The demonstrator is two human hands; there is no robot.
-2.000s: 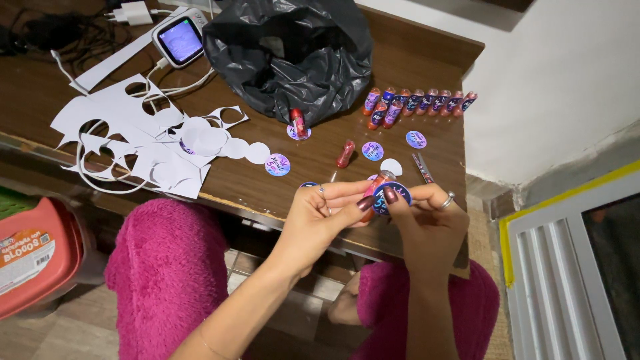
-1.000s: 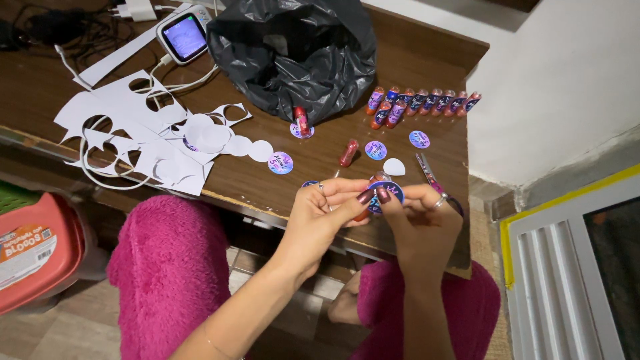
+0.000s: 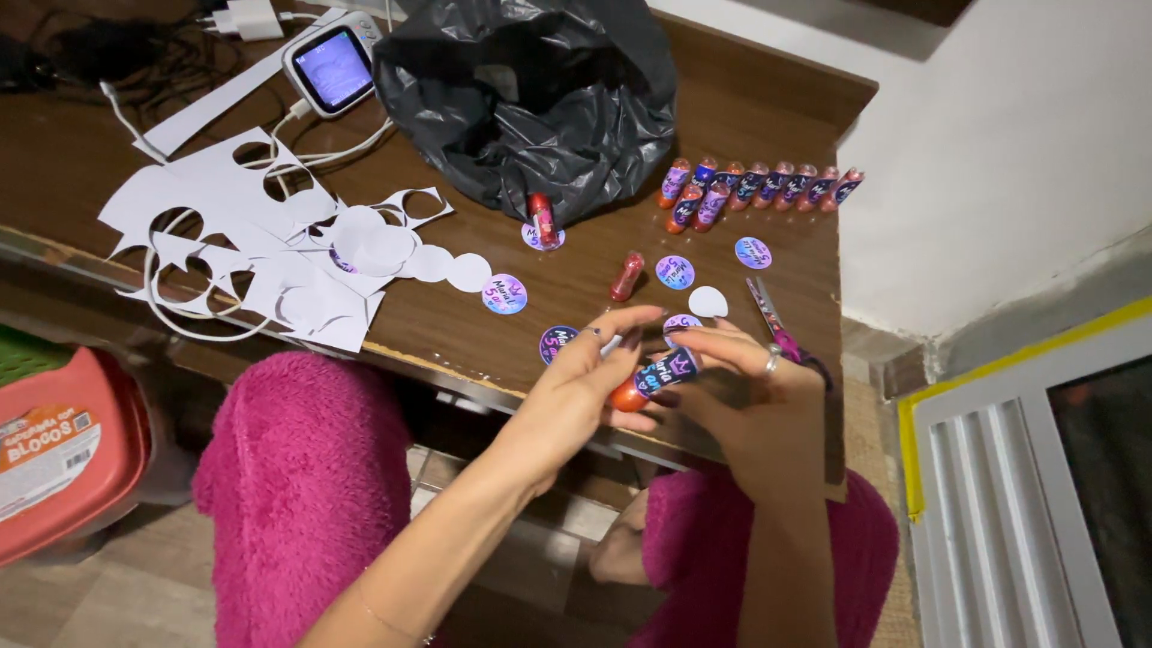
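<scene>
My left hand (image 3: 576,369) holds a small clear tube with orange-red contents (image 3: 630,396) and a dark round sticker (image 3: 673,367) partly around it. Fingers of my right hand (image 3: 747,378) are at the sticker's far side, curved about the tube. Just beyond my hands lie a red tube without a sticker (image 3: 627,275), a white paper disc (image 3: 708,302) and printed round stickers (image 3: 675,272). Several labelled tubes (image 3: 774,186) stand or lie in a row at the back right. Scissors (image 3: 765,310) lie beside my right hand, their handles partly hidden by it.
A black plastic bag (image 3: 576,135) sits at the back, with a red tube (image 3: 541,220) at its edge. Cut white paper sheets (image 3: 225,202), cables (image 3: 162,297) and a small screen device (image 3: 333,67) lie left. A red-lidded tub (image 3: 99,432) stands beside the wooden desk (image 3: 756,108).
The sticker faced up flat between my fingertips; now it bends around the tube. My hands have turned, and the right fingers have spread from their pinch.
</scene>
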